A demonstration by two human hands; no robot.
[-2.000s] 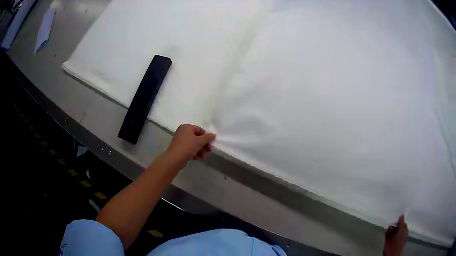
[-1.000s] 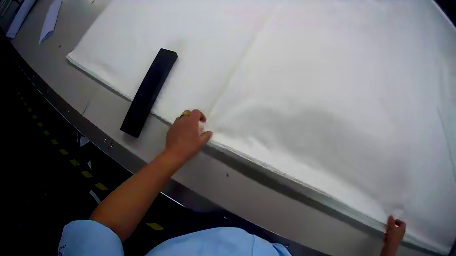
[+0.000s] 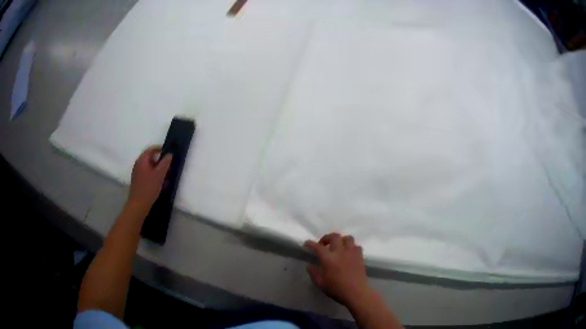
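The white fabric ply point(image 3: 385, 128) lies over the stacked plies and covers most of the table, with small wrinkles near its front edge. A black cloth weight point(image 3: 172, 193) lies across the left part of the front edge, one end on the cloth and one past it. My left hand point(image 3: 150, 173) is on the weight's left side, with the fingers gripping it. My right hand point(image 3: 337, 263) is at the front edge of the fabric, fingers bent and pinching the edge.
The grey-beige table point(image 3: 212, 247) shows along the front edge and at the left. A white scrap point(image 3: 23, 80) lies on it at the left. A brown strip point(image 3: 237, 8) shows at the top. Dark shapes and a blurred person's part are at the upper right.
My left hand has moved left from the fabric edge onto the black weight. My right hand has moved left along the edge. The view has shifted, and the brown strip has come into view.
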